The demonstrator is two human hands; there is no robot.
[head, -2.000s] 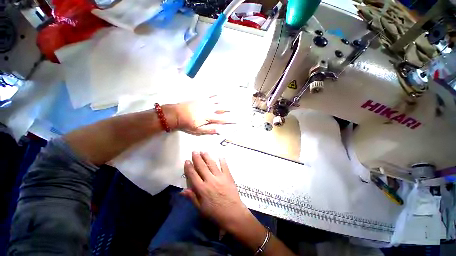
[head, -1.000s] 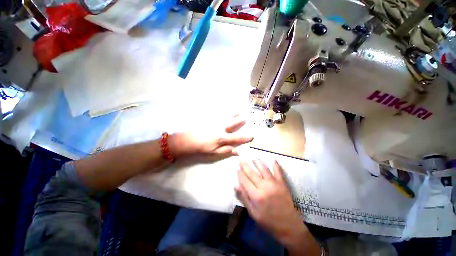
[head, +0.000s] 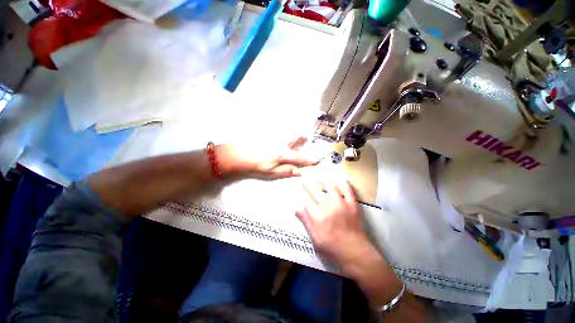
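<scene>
White fabric (head: pixel 252 192) lies under both hands beside the needle area, its edges lost in the glare. My left hand (head: pixel 274 165) lies flat on it, fingers spread toward the presser foot (head: pixel 328 135). My right hand (head: pixel 333 211) rests palm down just in front of and right of the left fingertips, fingers slightly apart. Both hands press on the surface and grip nothing visible. The cream sewing machine (head: pixel 435 120) stands behind and right, with a tan plate (head: pixel 362 176) beside the needle. Overexposure hides the fabric at the needle.
White cut panels (head: pixel 126 82) are piled at left, near a light-blue piece (head: pixel 82 142) and a red plastic bag (head: pixel 72 28). A blue lamp (head: pixel 252 47) hangs left of the machine head. Thin tools (head: pixel 485 240) and white strips (head: pixel 520 271) lie right. Ruler marks line the front edge.
The fabric has moved away from the front edge, uncovering ruler marks at left. My right hand has moved right and up, close to the needle; my left hand has moved slightly right.
</scene>
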